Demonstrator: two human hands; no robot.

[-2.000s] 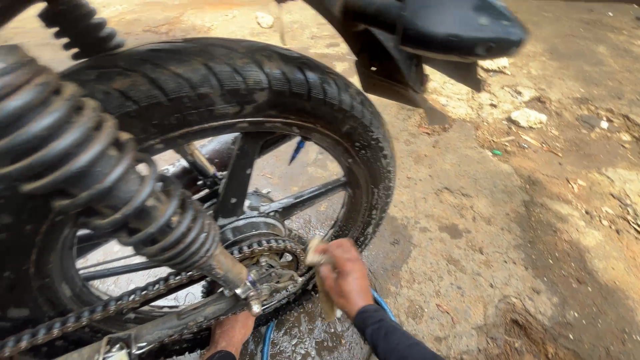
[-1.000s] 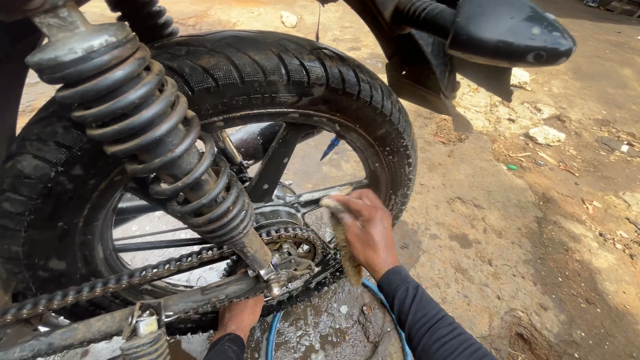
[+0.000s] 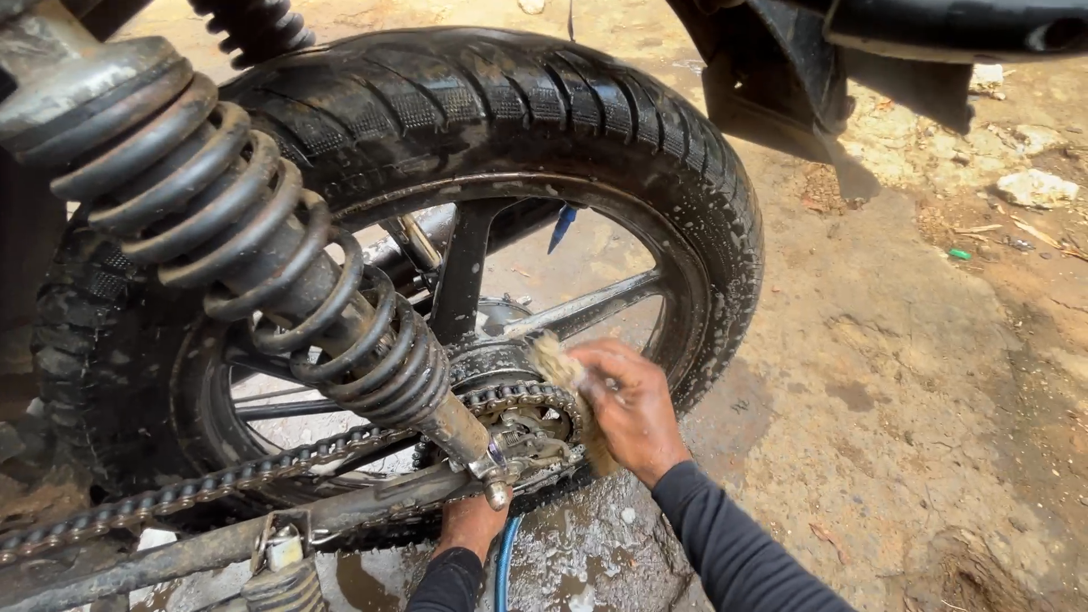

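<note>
My right hand (image 3: 631,408) grips a wet, tan rag (image 3: 557,364) beside the rear hub of a motorcycle, just above the chain on the rear sprocket (image 3: 531,416). Part of the rag hangs below my fingers. My left hand (image 3: 476,520) reaches under the swingarm (image 3: 365,506) near the lower shock mount; its fingers are hidden, so what it touches cannot be seen. The spoked rear wheel has a wet black tyre (image 3: 510,93) with foam specks. The drive chain (image 3: 204,484) runs to the lower left.
A coil-spring shock absorber (image 3: 255,221) slants across the left side. A blue hose (image 3: 507,561) lies on wet, foamy ground beside my left wrist. The black rear mudguard (image 3: 765,93) hangs at the upper right. Stones (image 3: 1037,189) and debris lie on the dirt.
My right hand has shifted with the rag from beside the sprocket's right edge up to the hub. My left hand stays low behind the swingarm. The view has moved closer to the wheel.
</note>
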